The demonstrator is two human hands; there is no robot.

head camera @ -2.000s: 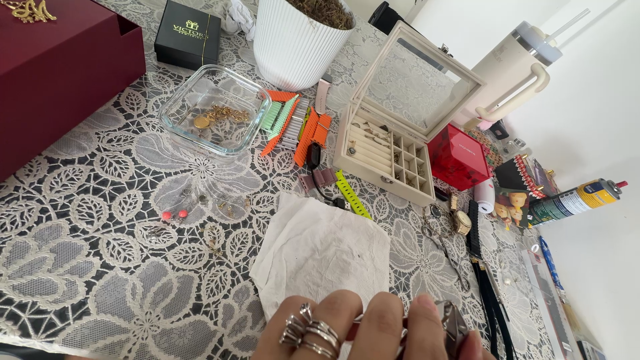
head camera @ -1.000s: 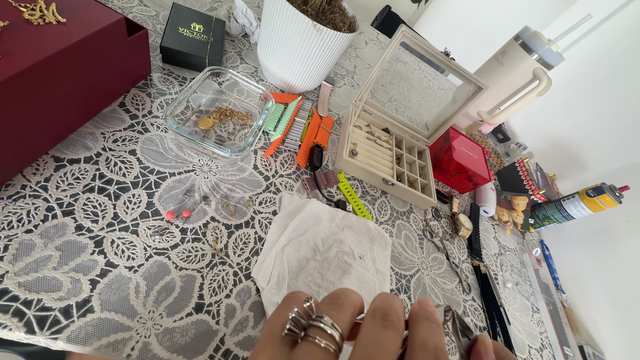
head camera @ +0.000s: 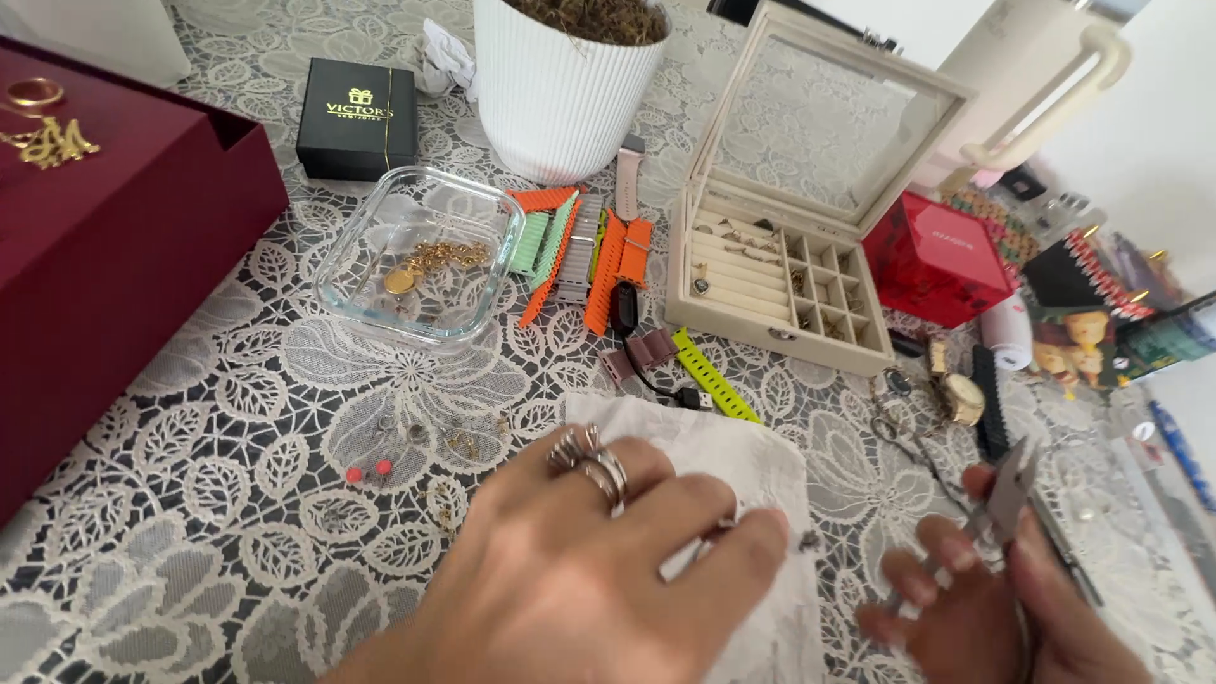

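Note:
My left hand, with silver rings on one finger, reaches over a white cloth or paper towel. Its fingers are bent, and a small dark piece lies just beyond the fingertips; whether they pinch anything is hidden. At the lower right my right hand holds small metal pliers, their jaws pointing up. Left of the towel, small earrings and two coral-red beads rest on the lace tablecloth. A glass dish farther back holds a gold chain with a round pendant.
Behind the towel are watch bands, a charging cable and an open jewelry box. A white plant pot, black box and maroon box stand farther back or left. Watches and a red box lie right.
Both hands have come farther up into view. The right hand and the pliers now show clearly, apart from the left hand; before, they were mostly cut off at the bottom edge.

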